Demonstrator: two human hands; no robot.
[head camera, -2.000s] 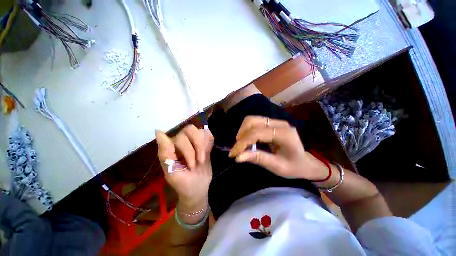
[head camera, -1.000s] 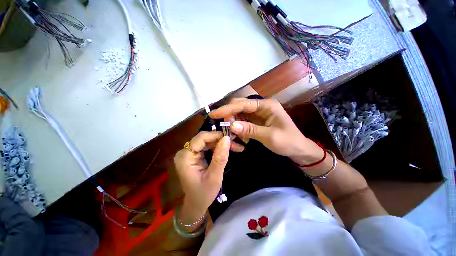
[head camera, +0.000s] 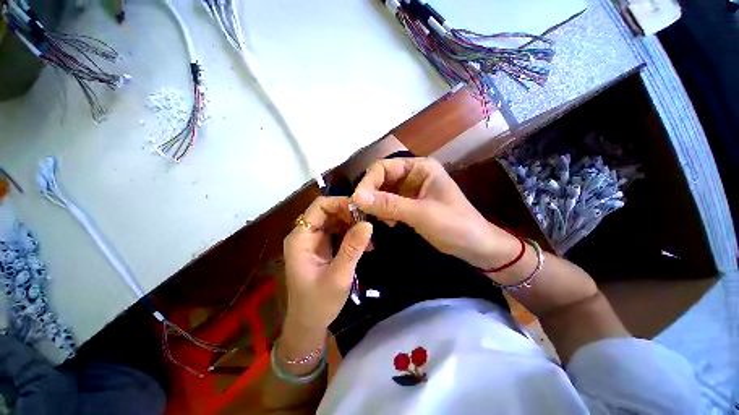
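My left hand (head camera: 320, 263) and my right hand (head camera: 421, 211) meet over my lap at the table edge. My left hand grips thin dark wire leads (head camera: 355, 284), whose lower ends hang below its thumb with small white connectors (head camera: 372, 293). The fingertips of my right hand pinch a tiny white connector housing (head camera: 354, 207) at the top of the leads, partly hidden by the fingers. The white sheathed cable (head camera: 279, 109) runs from the back of the table down to the edge just above my hands.
Loose housings (head camera: 166, 105) lie beside a curved cable (head camera: 197, 89). A cable bundle (head camera: 486, 53) is at the back right. A cardboard box (head camera: 681, 203) holds harnesses (head camera: 571, 190). Another cable (head camera: 105, 243) hangs over the left edge above a red stool (head camera: 219, 389).
My hands came together from apart, and my left hand turned and took hold of the leads near the housing. The housing is now more covered by my right fingertips. The view shifted slightly.
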